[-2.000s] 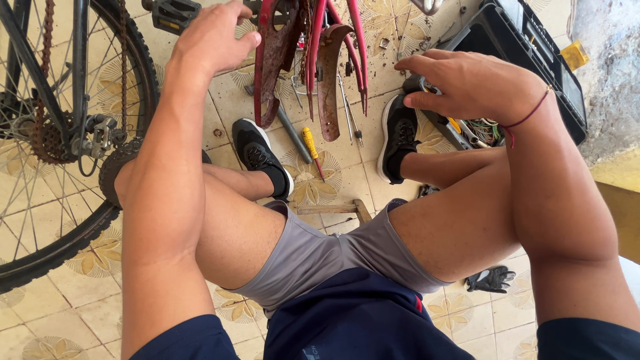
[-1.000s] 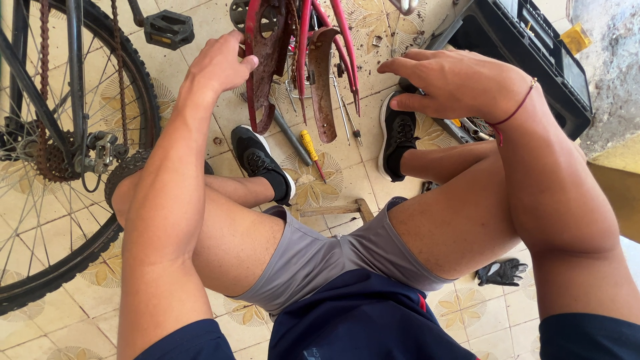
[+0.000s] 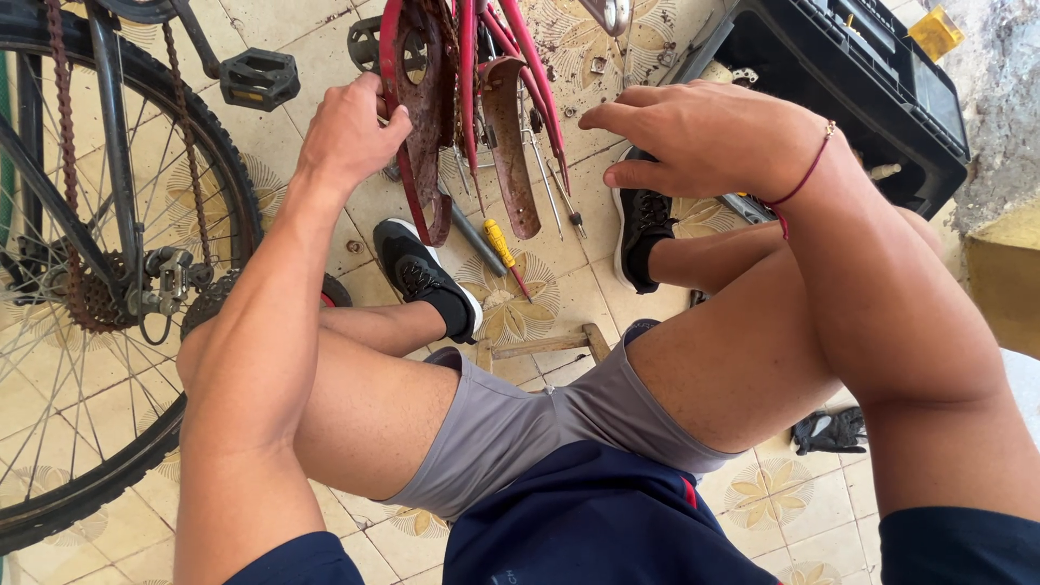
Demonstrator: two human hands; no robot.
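My left hand point(image 3: 355, 128) is at the upper middle, its fingers curled around the edge of a rusty red chain guard point(image 3: 422, 122). The guard hangs beside a red bicycle frame point(image 3: 469, 89), which has a rusty mudguard point(image 3: 509, 146) between its tubes. To the right of the frame, my right hand point(image 3: 699, 138) hovers with fingers apart and nothing visible in it. Below the frame, a yellow-handled screwdriver point(image 3: 500, 244) lies on the tiles next to a grey tube point(image 3: 479, 236).
A black bicycle's rear wheel point(image 3: 106, 455) and pedal point(image 3: 259, 79) are at the left. A black toolbox point(image 3: 861, 89) stands at the upper right. Dark gloves point(image 3: 830, 431) lie at the lower right. A wooden stool bar point(image 3: 540, 345) shows between my legs. Dirt and small parts are scattered near the frame.
The rusty red guard has swung or shifted slightly left and down beside my left hand. My right hand stays raised, its fingers now a little more spread.
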